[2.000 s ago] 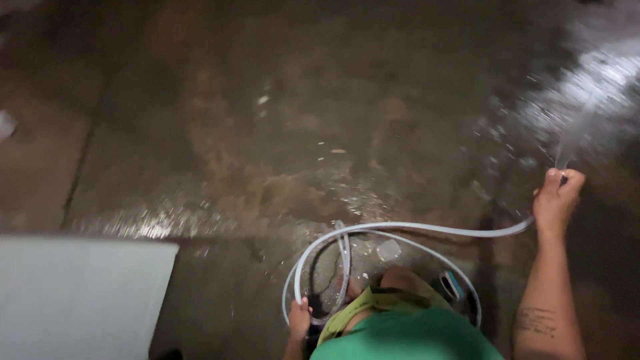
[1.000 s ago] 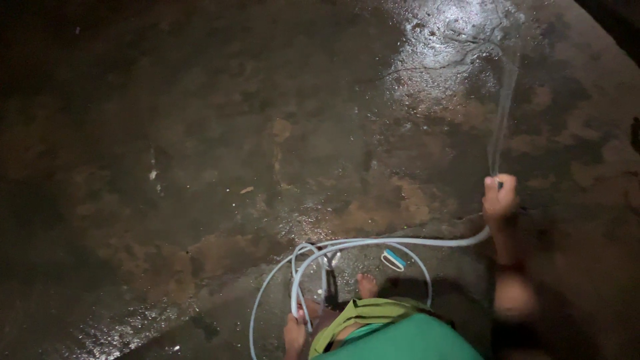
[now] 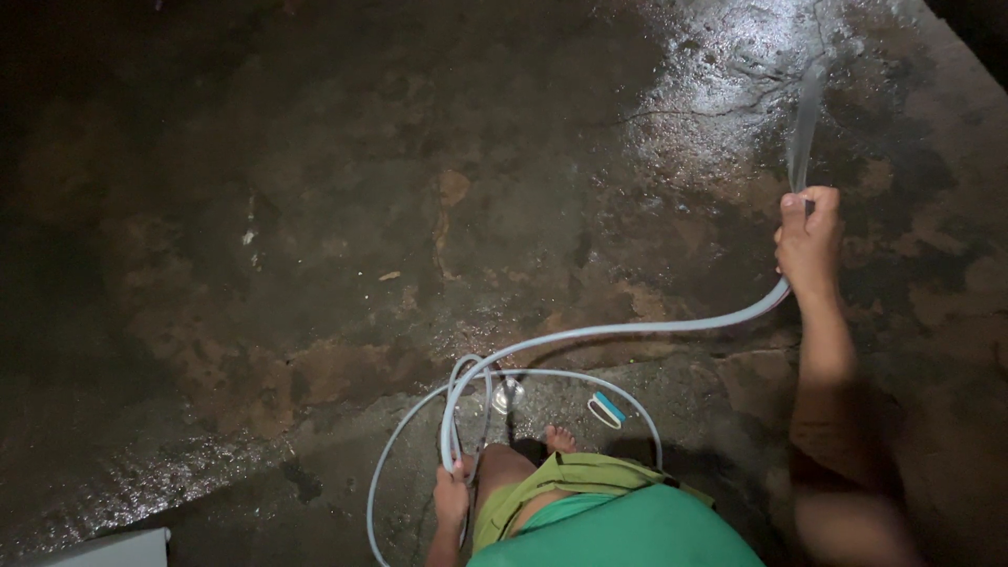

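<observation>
My right hand (image 3: 809,236) grips the end of a pale flexible hose (image 3: 622,327), thumb and fingers around its mouth. From there a stream of water (image 3: 805,126) shoots out onto the wet concrete floor at the upper right. The hose curves back to my left hand (image 3: 450,492), low in the view beside my knee, which is closed around a section of it. Loops of the same hose lie around my legs and bare foot.
A scrubbing brush with a blue and white body (image 3: 606,409) lies on the floor near my foot. At the bottom left is the corner of a white flat-sided object (image 3: 118,550). The wet, stained concrete floor (image 3: 315,197) has cracks; a dark edge (image 3: 972,47) runs at the upper right.
The view has shifted, so the white object at the left shows less than two seconds ago. Both hands keep hold of the hose, and water runs throughout.
</observation>
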